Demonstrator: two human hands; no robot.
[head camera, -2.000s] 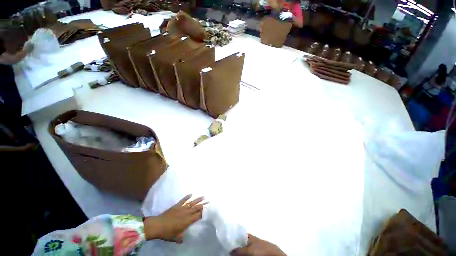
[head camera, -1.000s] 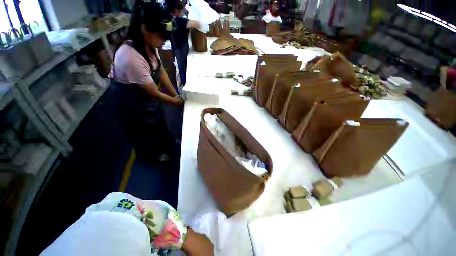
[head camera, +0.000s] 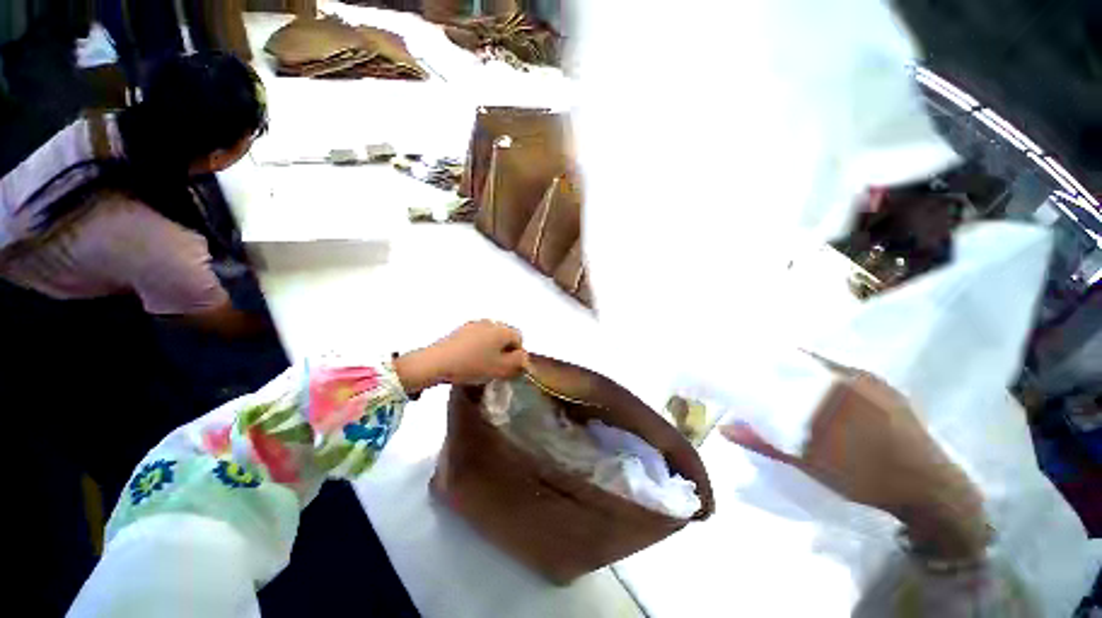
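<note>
An open brown handbag (head camera: 550, 513) stands at the table edge in front of me, with crumpled white tissue (head camera: 647, 477) inside its mouth. My left hand (head camera: 481, 353) grips the bag's rim at its far left corner, fingers closed. My right hand (head camera: 876, 447) is blurred, to the right of the bag and apart from it. It holds a large white tissue sheet (head camera: 725, 157), which is raised and hides much of the table and part of the bag row. More translucent tissue (head camera: 967, 338) hangs around my right hand.
Brown bags (head camera: 514, 181) stand in a row beyond the handbag, partly hidden. A white block (head camera: 320, 250) lies at the left table edge, near a person in pink (head camera: 121, 242). A flat brown pile (head camera: 344, 48) lies at the far end. A small tan bundle (head camera: 689, 417) is right of the handbag.
My left hand has moved up from the lower edge onto the bag's rim. My right hand has come into view with a tissue sheet lifted over the table. The view has shifted.
</note>
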